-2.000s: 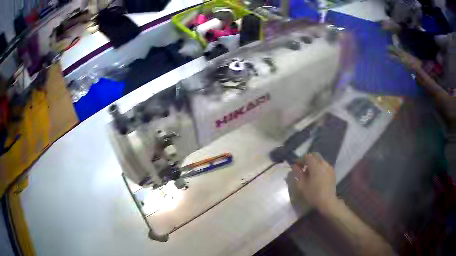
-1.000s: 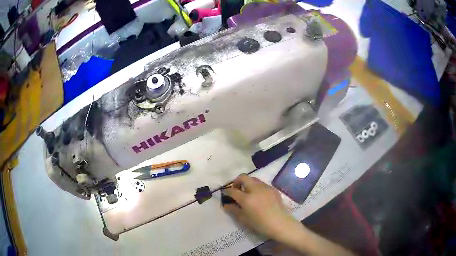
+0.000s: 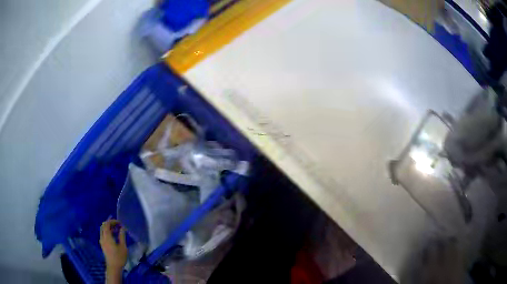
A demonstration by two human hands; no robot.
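Observation:
My left hand (image 3: pixel 114 244) is small and blurred over the near side of the blue slatted basket (image 3: pixel 119 119), beside blue cloth (image 3: pixel 83 191). Its fingers look bent; whether they hold anything cannot be told. The basket also holds white and clear bags (image 3: pixel 167 199) and a brown piece (image 3: pixel 169 138). A blurred brownish shape at the lower right edge, in front of the sewing machine (image 3: pixel 478 133), may be my right hand, but it is too smeared to tell. The needle area is lit brightly.
The white table (image 3: pixel 311 83) has yellow tape (image 3: pixel 222 33) along its left edge and a printed scale at its front edge. The basket stands beside the table's left front corner. Blue cloth (image 3: pixel 183 14) shows beyond the basket at the top. Cardboard lies at the top right.
The view has swung left from the machine to the basket. My left hand has come into view there. The black phone-like rectangle, snips and small label-like patch are out of view.

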